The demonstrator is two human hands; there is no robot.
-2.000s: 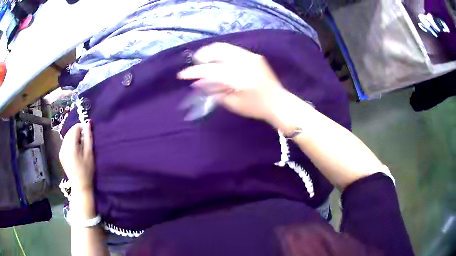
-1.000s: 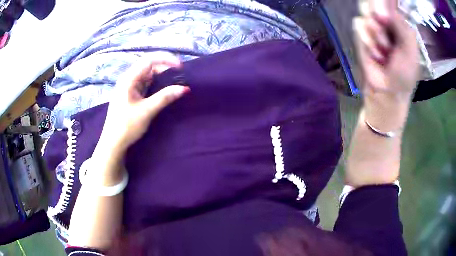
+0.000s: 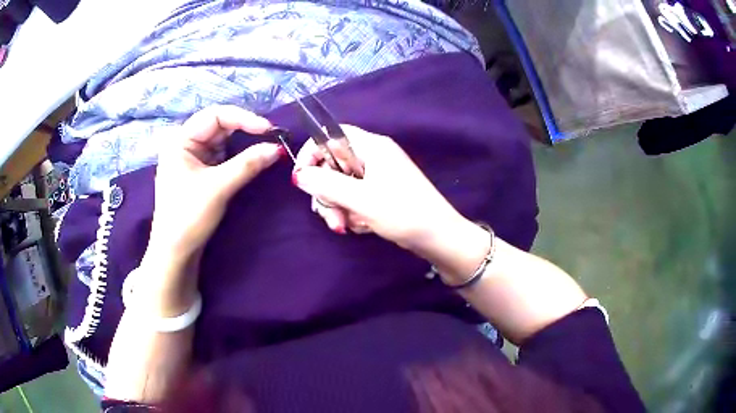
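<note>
The deep-purple garment [image 3: 363, 266] lies over the lap, its pale blue-lilac leaf-patterned lining [image 3: 242, 52] spread along the far edge. My left hand [image 3: 206, 181] pinches a small dark button [image 3: 278, 131] at the garment's edge between thumb and forefinger. My right hand [image 3: 363, 181] holds small metal snips [image 3: 323, 133], blades pointing up and away. A thin light sliver, probably a needle [image 3: 286, 150], shows between my right fingertips and the button. White toothed trim [image 3: 99, 266] runs down the garment's left part, with another dark button [image 3: 116, 196] near its top.
A white-topped table [image 3: 56, 68] is at the upper left. A grey cloth-lined bin [image 3: 597, 73] with a blue edge stands at the upper right, dark purple cloth beside it. Boxes and small items show at the far left. The green floor [image 3: 613, 234] shows at the right.
My right hand has come down from the upper right to my left hand at the garment's edge. The hooked white trim on the right part is now mostly hidden by my right hand and arm.
</note>
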